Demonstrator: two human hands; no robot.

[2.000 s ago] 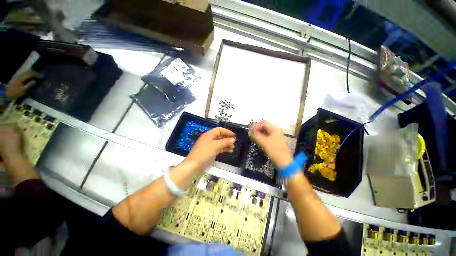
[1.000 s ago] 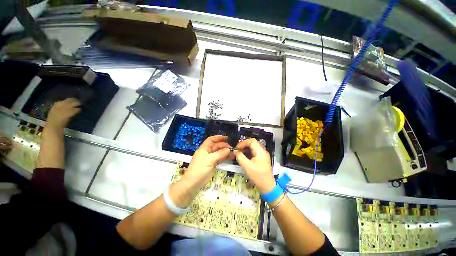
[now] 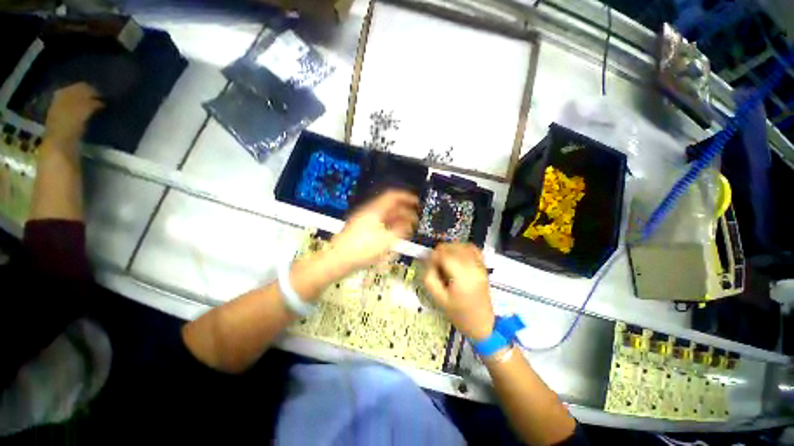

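A cream-yellow circuit board panel [image 3: 374, 318] lies on the rail-edged track below my hands. My left hand [image 3: 376, 228] is over the front of the middle compartment of the black parts tray [image 3: 287, 185]; its fingers are bent and blurred, and I cannot tell whether they hold anything. My right hand [image 3: 459, 283] is over the board's far right part, fingers curled down, fingertips partly hidden. Blue components [image 3: 329, 180] fill the left compartment, silver-grey components [image 3: 446, 214] the right one. The middle compartment's contents are dark and partly hidden by my left hand.
A deep black bin [image 3: 601, 174] holds yellow components [image 3: 559, 207]. Beyond are a shallow white tray [image 3: 444, 83] with loose leaded components [image 3: 381, 131] and anti-static bags [image 3: 265, 104]. Another board panel [image 3: 666, 383] is at right. A neighbour's arm [image 3: 59, 165] reaches in at left. A blue cord runs from my right wrist.
My hands were together above the tray's front edge. Now they are apart, the right lower over the board. The view has shifted, and the bins appear higher.
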